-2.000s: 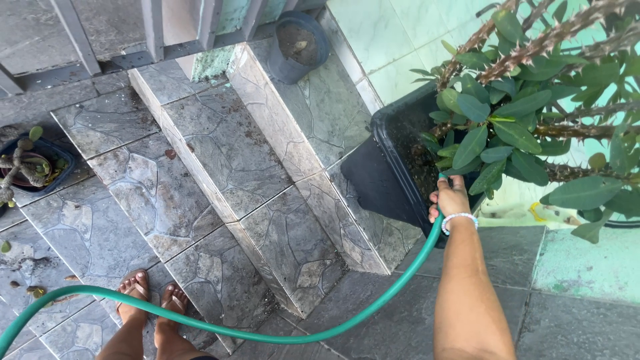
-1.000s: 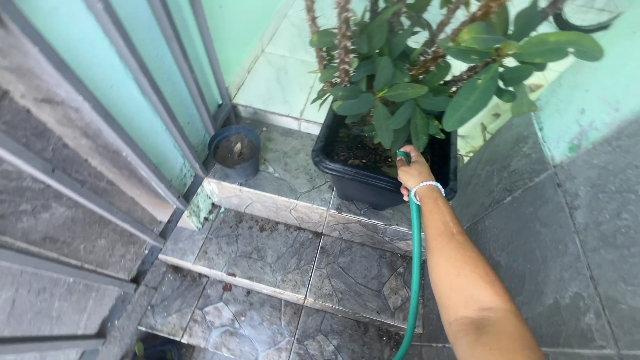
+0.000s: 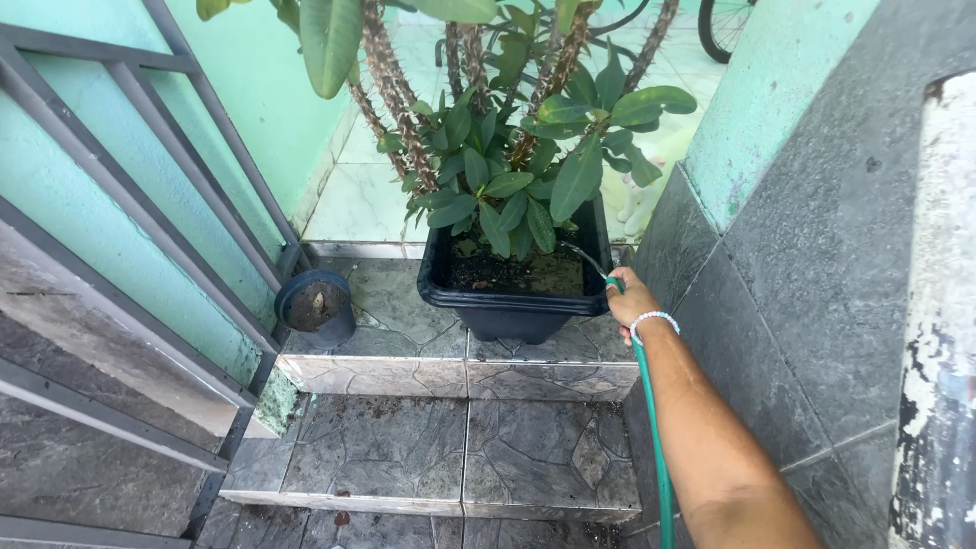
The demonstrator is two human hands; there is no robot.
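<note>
My right hand (image 3: 630,302), with a beaded bracelet on the wrist, is closed around the end of a green garden hose (image 3: 656,435) at the right rim of a black plastic planter (image 3: 518,305). A thin stream of water (image 3: 585,258) runs from the hose into the planter, where water pools on the soil. A thorny plant with broad green leaves (image 3: 507,183), a crown-of-thorns by its look, grows in it. The hose hangs down below my hand along the forearm. My left hand is out of view.
A small dark pot of soil (image 3: 315,309) stands left of the planter on the top tiled step (image 3: 396,305). Grey metal bars (image 3: 152,191) line the left side. A grey tiled wall (image 3: 770,320) and a worn white post (image 3: 942,305) are at right. Part of a bicycle wheel (image 3: 720,30) shows behind.
The view has swung round to face the planter and come closer. My right hand, holding the hose throughout, is now at the planter's right rim, and a water stream is visible.
</note>
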